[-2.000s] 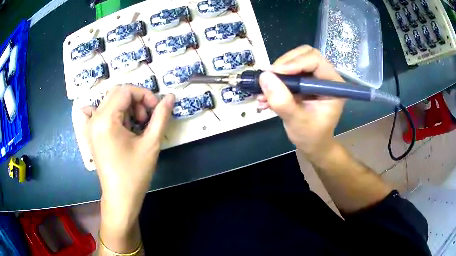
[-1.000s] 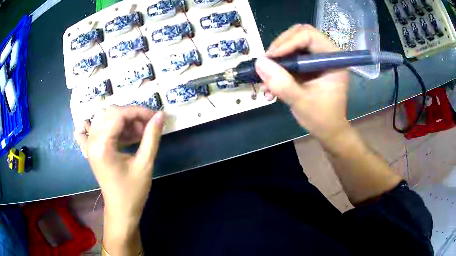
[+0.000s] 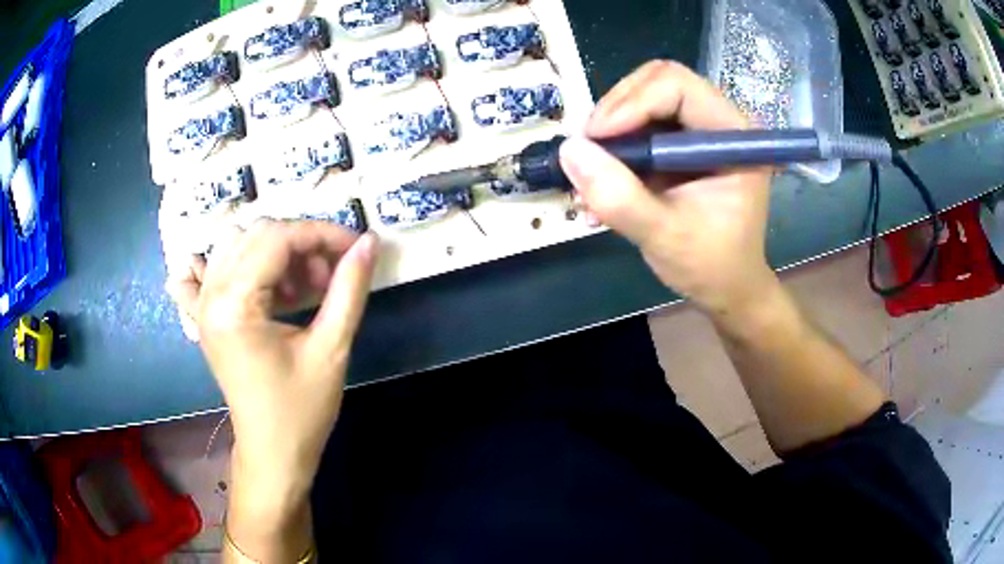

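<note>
My right hand (image 3: 677,182) grips the dark handle of a soldering iron (image 3: 716,149). Its tip points left and lies over the upper edge of a mottled black-and-white assembly (image 3: 422,207) in the plate's front row; exact contact cannot be told. My left hand (image 3: 288,292) is at the plate's front left, thumb and index fingertips close together beside that assembly. Anything thin between them is too small to see. A hair-thin strand (image 3: 217,430) shows beside the left wrist. The cream fixture plate (image 3: 449,251) holds rows of assemblies; my left hand partly hides the front-left ones.
A clear tub (image 3: 820,66) with silvery bits stands right of the plate. A second cream tray (image 3: 947,114) is at far right. A blue tray (image 3: 50,209) and a yellow-and-black item (image 3: 35,342) are at left. The black cord (image 3: 875,237) hangs over the bench edge near a red stool (image 3: 941,264).
Since two seconds ago, the iron's tip has moved from the assembly one row farther back to the front-row one. The left hand stays at the plate's front left. The whole view has shifted slightly.
</note>
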